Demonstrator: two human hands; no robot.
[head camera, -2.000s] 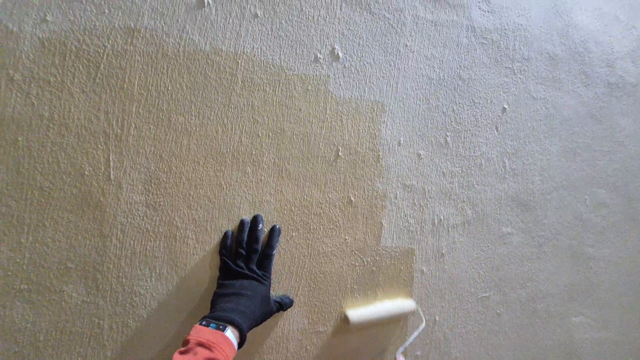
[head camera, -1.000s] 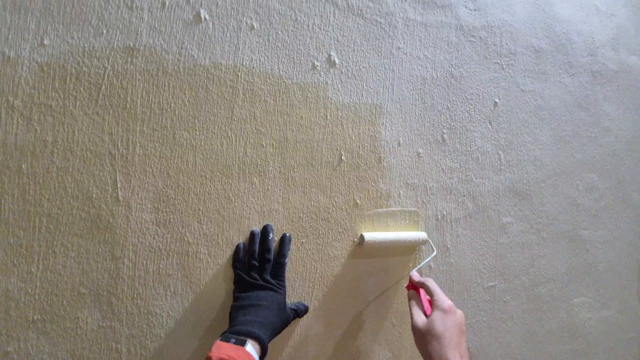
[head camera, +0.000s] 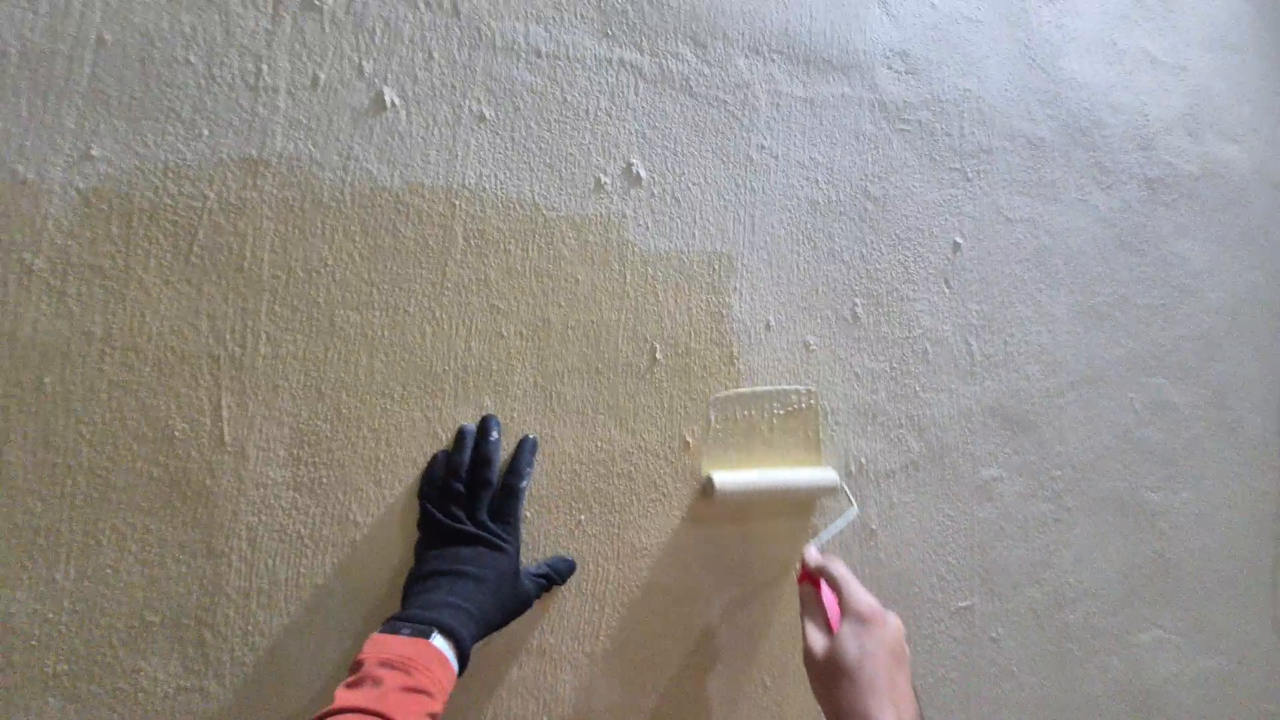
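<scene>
My left hand (head camera: 475, 545), in a black glove with pale smudges on the fingertips, rests spread on a textured wall (head camera: 300, 330) and holds nothing. My bare right hand (head camera: 855, 640) grips the pink handle (head camera: 828, 603) of a small paint roller. The white roller sleeve (head camera: 772, 482) lies level against the wall, to the right of my left hand. Directly above the sleeve is a glossy wet patch (head camera: 765, 430) with a raised upper edge. Part of the handle is hidden by my fingers.
A yellow-tan coated area with a stepped edge covers the wall's left and lower middle. Paler, greyish wall (head camera: 1050, 300) lies above and to the right. Small raised lumps (head camera: 636, 172) dot the surface. Shadows fall below both hands.
Two seconds ago my right hand was out of view below the roller; now it shows. The roller has moved up the wall since then. My left hand remains spread on the wall.
</scene>
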